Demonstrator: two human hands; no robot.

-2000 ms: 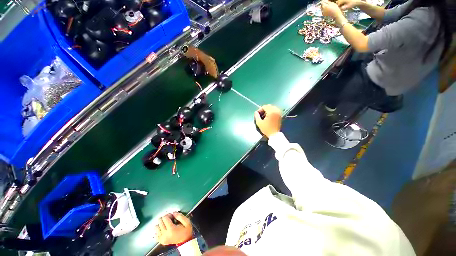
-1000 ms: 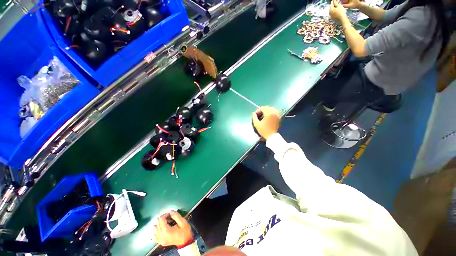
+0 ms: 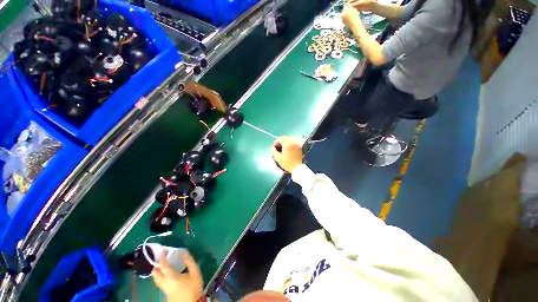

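A white base [image 3: 172, 257] with a looped white cord is at the lower left. My left hand [image 3: 179, 282] grips its near edge, thumb and fingers either side. My right hand [image 3: 287, 154] is a closed fist at the bench's near edge. A thin straight white cable [image 3: 259, 129] runs from a lone black ball [image 3: 234, 117] into this fist, and a short end shows beyond it. The grip inside the fist is hidden. Several black ball housings [image 3: 184, 187] with red, orange and yellow leads lie heaped on the green bench [image 3: 245, 177].
A small blue bin [image 3: 105, 272] stands at the lower left. A large blue bin [image 3: 154, 69] of wired black housings is on the rack. A brown cardboard piece [image 3: 206, 94] lies by the far rail. A person in grey [image 3: 422, 56] works at right beside heaped ring-shaped parts [image 3: 328, 45].
My left hand has moved from the bench's near edge onto the white base, which has shifted away from the small blue bin. My right hand stays at the cable. The camera view has shifted.
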